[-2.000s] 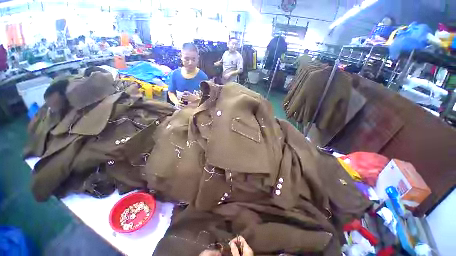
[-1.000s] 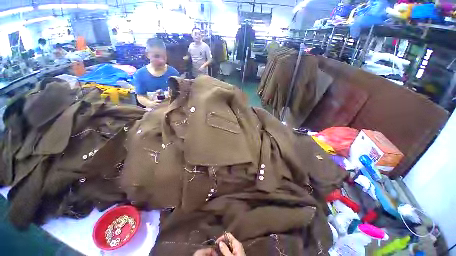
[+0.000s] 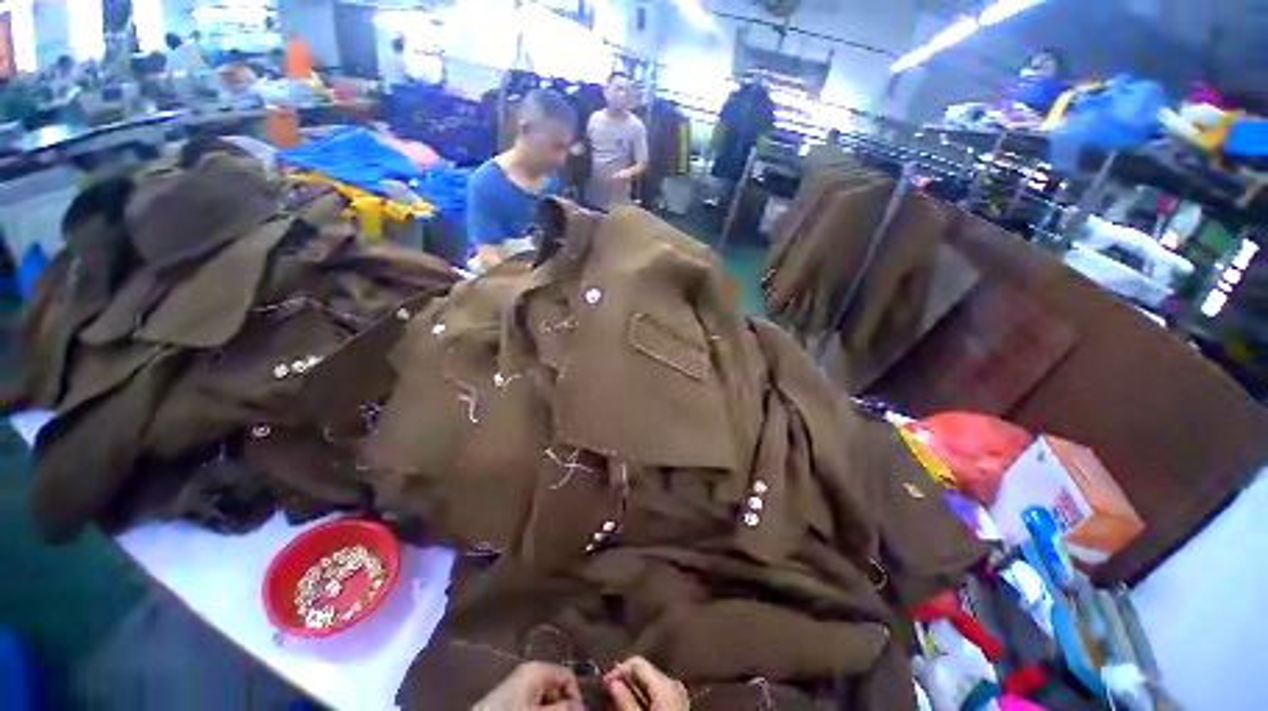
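Brown coats [image 3: 626, 389] lie heaped over the table, with pale stitching, loose thread tails and small whitish buttons [image 3: 754, 503]. My left hand [image 3: 533, 686] and my right hand [image 3: 643, 683] are at the bottom edge, partly cut off, close together on the nearest brown cloth [image 3: 737, 632]. The fingers of both hands are bent and pinch the cloth between them. A needle or a button at the fingertips is too small to make out. A red bowl [image 3: 277, 581] with small cream buttons [image 3: 334, 586] stands left of my hands.
The white table top [image 3: 396, 646] shows around the bowl. An orange-white box [image 3: 1068, 500], a red bag [image 3: 973, 452], a blue tool [image 3: 1046, 545] and small items are at right. Brown panels [image 3: 834, 250] hang on a rack behind. Two people [image 3: 508, 195] are beyond the coats.
The view has swung left and back right. My hands show more now, and my left hand is more fully in the picture. The person in blue has bent the head down.
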